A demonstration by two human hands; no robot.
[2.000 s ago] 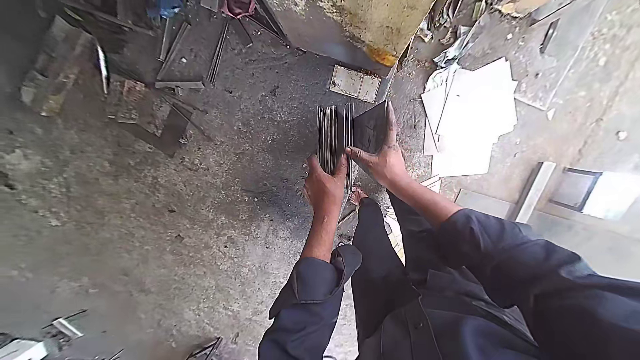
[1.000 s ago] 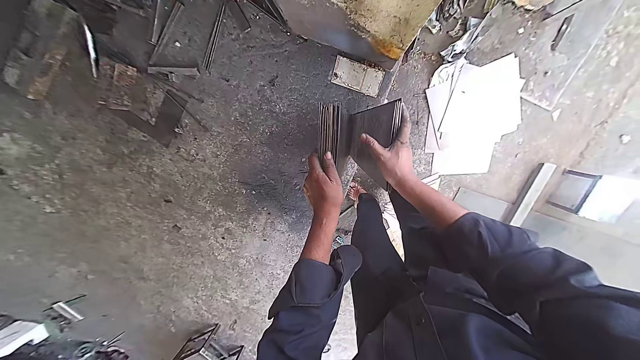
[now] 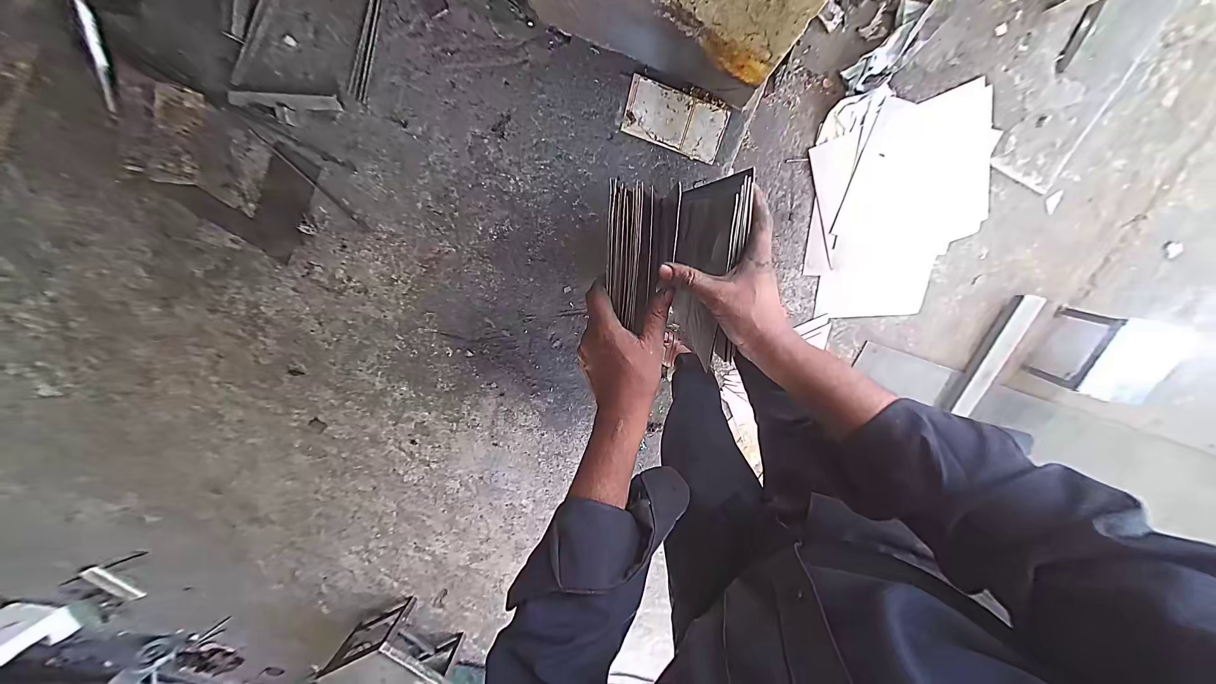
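Note:
Near the middle of the head view, my left hand (image 3: pixel 622 351) grips the lower end of a stack of thin dark plates (image 3: pixel 631 252), seen edge-on. My right hand (image 3: pixel 746 294) is shut on a smaller group of similar plates (image 3: pixel 711 223), which leans to the right with a broad dark face showing. Its thumb reaches across to the plates between the hands. The two groups stand side by side, their upper edges fanned apart. Whether they are metal I cannot tell for sure. My right fingers are mostly hidden behind the plates.
A worn block with yellow-brown stains (image 3: pixel 731 38) stands ahead, a small rectangular plate (image 3: pixel 675 118) beside it. White sheets (image 3: pixel 902 204) lie on the right floor, near a light metal bar (image 3: pixel 997 353). Scrap pieces (image 3: pixel 228 176) are at upper left; a dark metal frame (image 3: pixel 375 636) is at the bottom.
Several plates now show in the group at my right hand, where one broad face was seen a second ago. My right thumb has moved left toward the other stack.

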